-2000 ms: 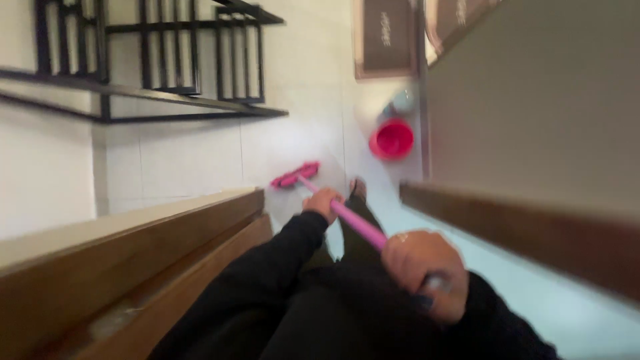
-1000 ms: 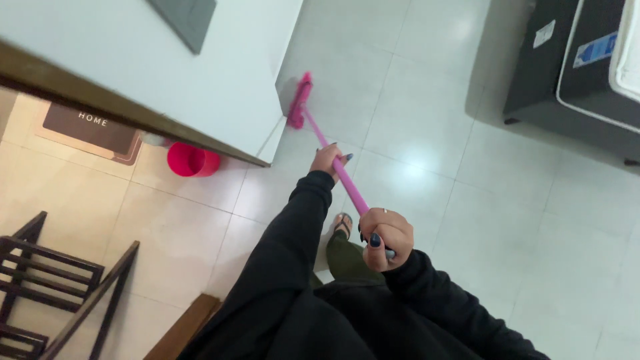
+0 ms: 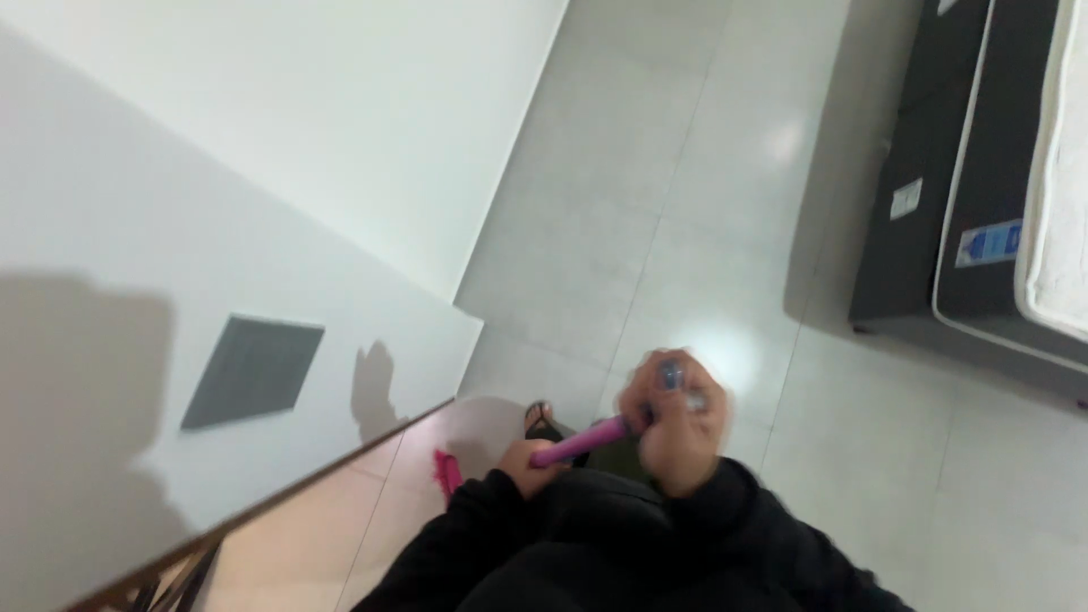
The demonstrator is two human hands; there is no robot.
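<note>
A pink broom handle (image 3: 586, 441) runs between my two hands in front of my body. My right hand (image 3: 680, 421) is closed around its upper end, slightly blurred. Lower on the handle, my left hand (image 3: 529, 467) grips it near my waist. The pink broom head (image 3: 446, 473) shows at the floor to the left of my left forearm, beside the wall's end; part of it and the lower handle are hidden behind my sleeve. My sandaled foot (image 3: 538, 416) is just above my left hand.
A white wall (image 3: 340, 212) with a grey panel (image 3: 255, 372) fills the left. A dark bed base (image 3: 926, 195) with a white mattress (image 3: 1067, 212) stands at the right. Grey floor tiles (image 3: 595, 280) run between them. Dark furniture bars (image 3: 174, 586) show at the lower left.
The broom head has moved from ahead of my hands to the left of my forearm, close to my body. Both hands still hold the handle. The view has turned; the pink bucket is out of sight.
</note>
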